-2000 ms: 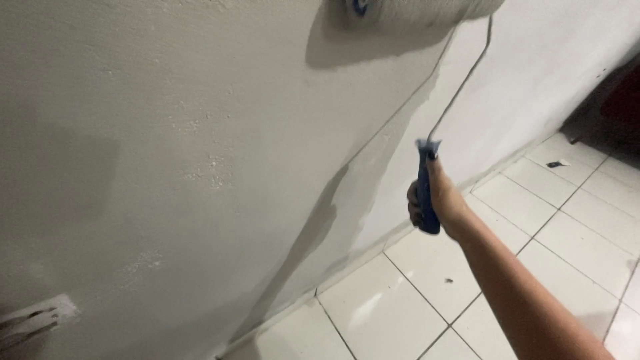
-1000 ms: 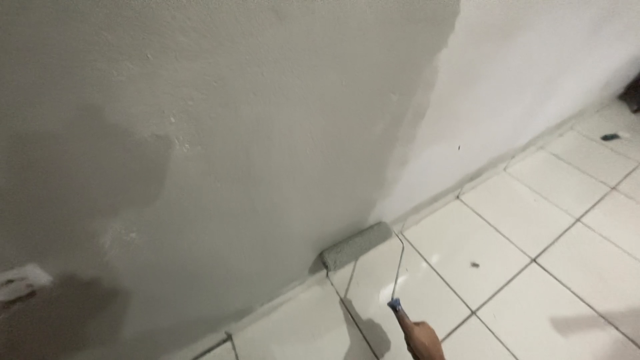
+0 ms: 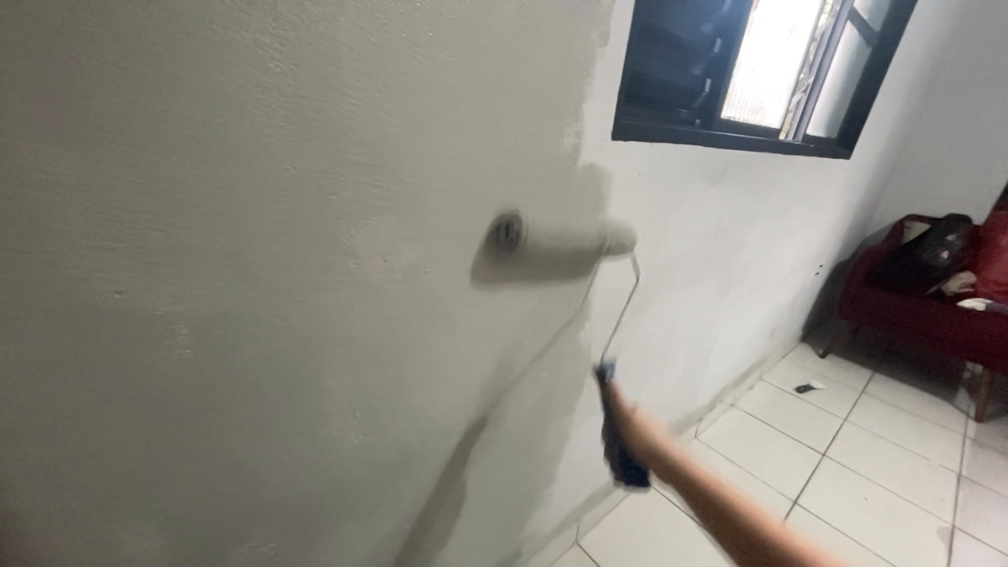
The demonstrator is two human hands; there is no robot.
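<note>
My right hand (image 3: 622,421), blurred by motion, is closed around the dark blue handle of a paint roller. The roller's sleeve (image 3: 563,240), coated in grey-green paint, lies roughly level at the edge where the grey-green paint on the wall (image 3: 276,236) meets the white part (image 3: 709,236). A thin bent wire frame (image 3: 622,319) joins the sleeve to the handle. Whether the sleeve touches the wall cannot be told. Its shadow falls on the wall below and to the left. My left hand is out of view.
A dark-framed window (image 3: 732,138) is set in the white wall at upper right. A red sofa (image 3: 929,315) with bags and cloths on it stands at the right. Pale tiles (image 3: 850,480) cover the floor, with a small black-and-white object (image 3: 809,387) lying there near the skirting.
One second ago the roller was down at the foot of the wall; my right hand has raised it to the paint edge below the window. The view has tilted up, showing the window and sofa.
</note>
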